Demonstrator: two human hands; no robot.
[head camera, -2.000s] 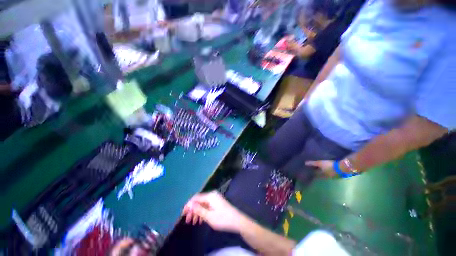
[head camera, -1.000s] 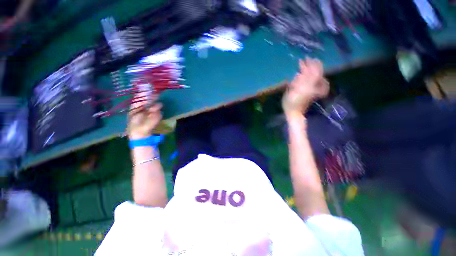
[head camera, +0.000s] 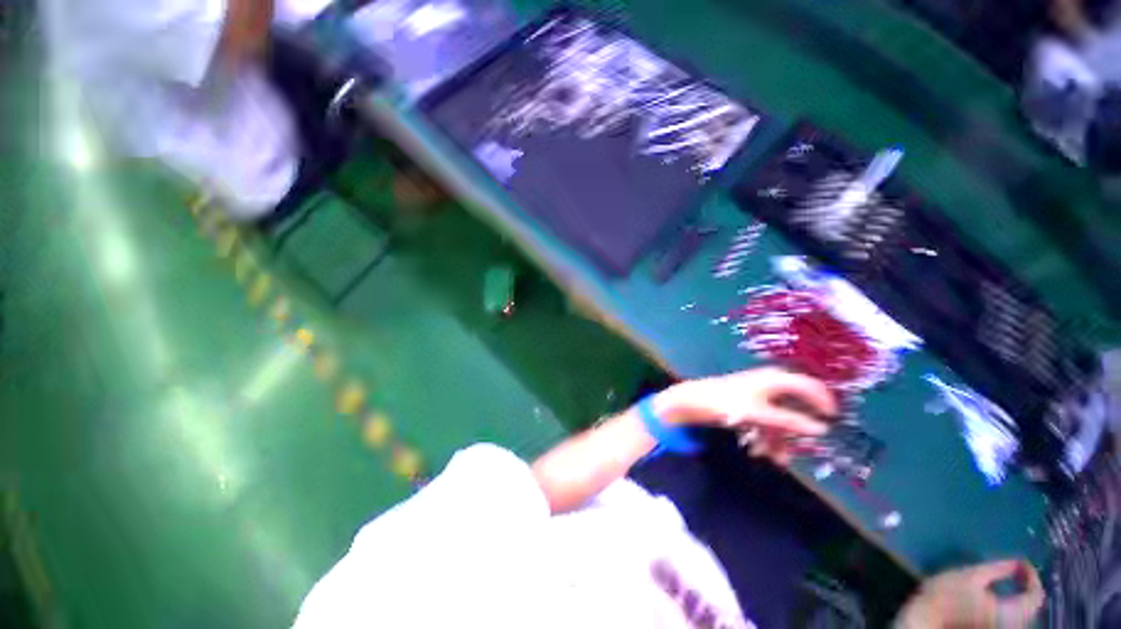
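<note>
My left hand (head camera: 768, 406), with a blue band at its wrist, is over the bench's front edge, beside a pile of red wire leads (head camera: 818, 338). More red and silver parts (head camera: 848, 455) show under and beside its fingers. Blur hides whether it grips any of them. My right hand (head camera: 977, 598) is at the lower right, partly cut off by the bottom edge. Its thumb and fingers are bent with a gap between them, and nothing shows in them. White strips (head camera: 977, 424) lie right of the red pile.
A flat black tray (head camera: 590, 197) with scattered white and silver strips lies farther left on the bench. A long black compartment tray (head camera: 934, 277) holds board rows at the rear. A dark-silver pile (head camera: 1088, 528) is at the right edge. A person in white (head camera: 228, 135) is at upper left.
The view has swung left, bringing the flat black tray and the green floor into fuller view. My left hand is now nearer the bench edge, below the red pile. My right hand is lower in the picture.
</note>
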